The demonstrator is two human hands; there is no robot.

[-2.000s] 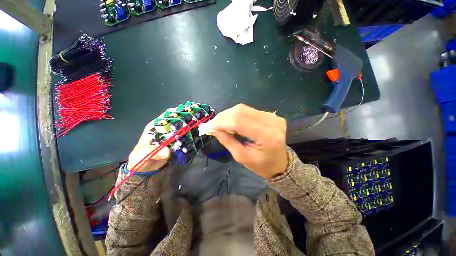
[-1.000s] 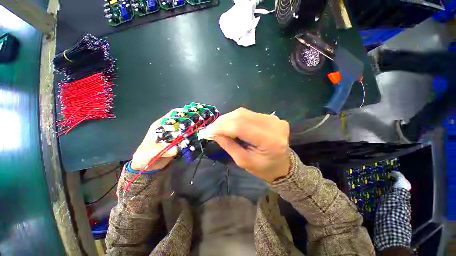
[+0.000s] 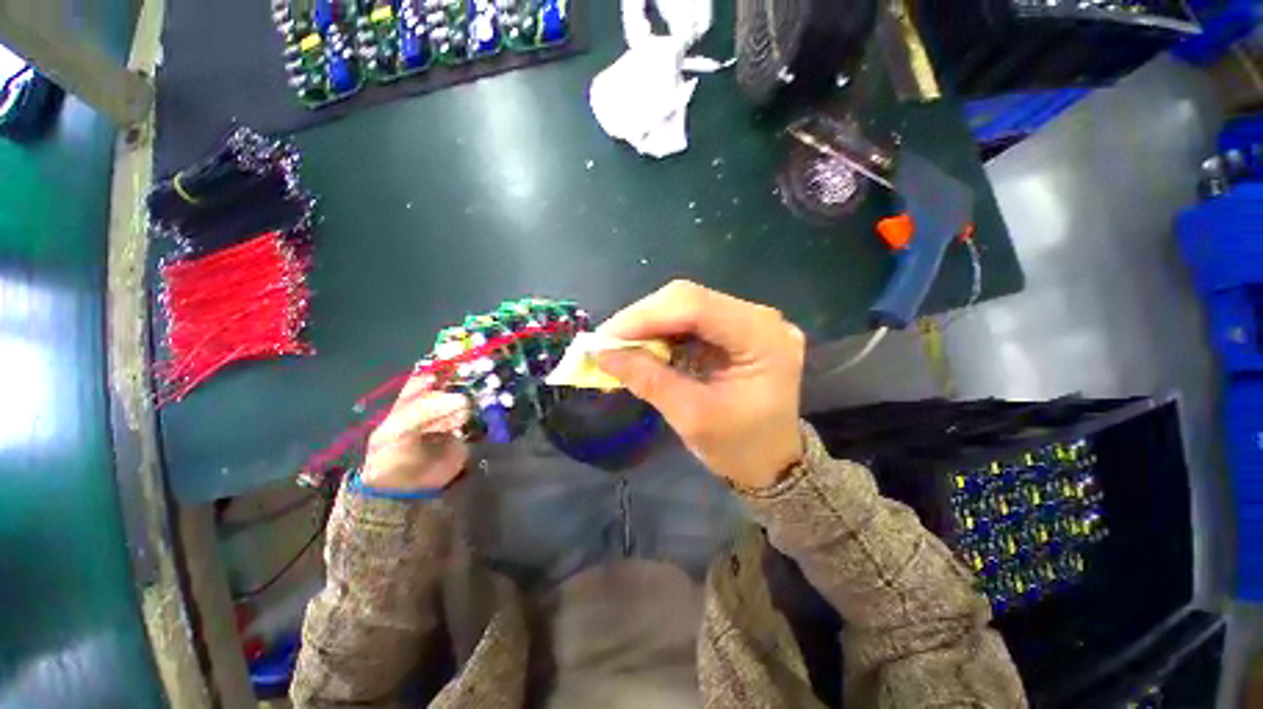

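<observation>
My left hand [image 3: 418, 432] holds a row of small circuit boards [image 3: 502, 357], tilted, with their green edges up and blue and white parts showing. Red lead wires [image 3: 402, 381] run across the boards and stick out to the left over my hand. My right hand [image 3: 720, 367] pinches a small white and yellowish piece [image 3: 596, 360] between thumb and fingers, close beside the boards' right end. Whether it touches them I cannot tell. The boards are slightly blurred.
Red wires [image 3: 236, 308] and black wires [image 3: 229, 194] lie at left. A board array [image 3: 416, 35] and crumpled white cloth [image 3: 644, 97] lie at the top. The soldering gun [image 3: 921, 229] rests by a round tray [image 3: 831, 183] at right. A black crate [image 3: 1143, 471] holds boards.
The boards have tilted and the red wires now point more to the left. The white piece shows more, with its yellowish part visible. Another person's arm at the crate has gone from view.
</observation>
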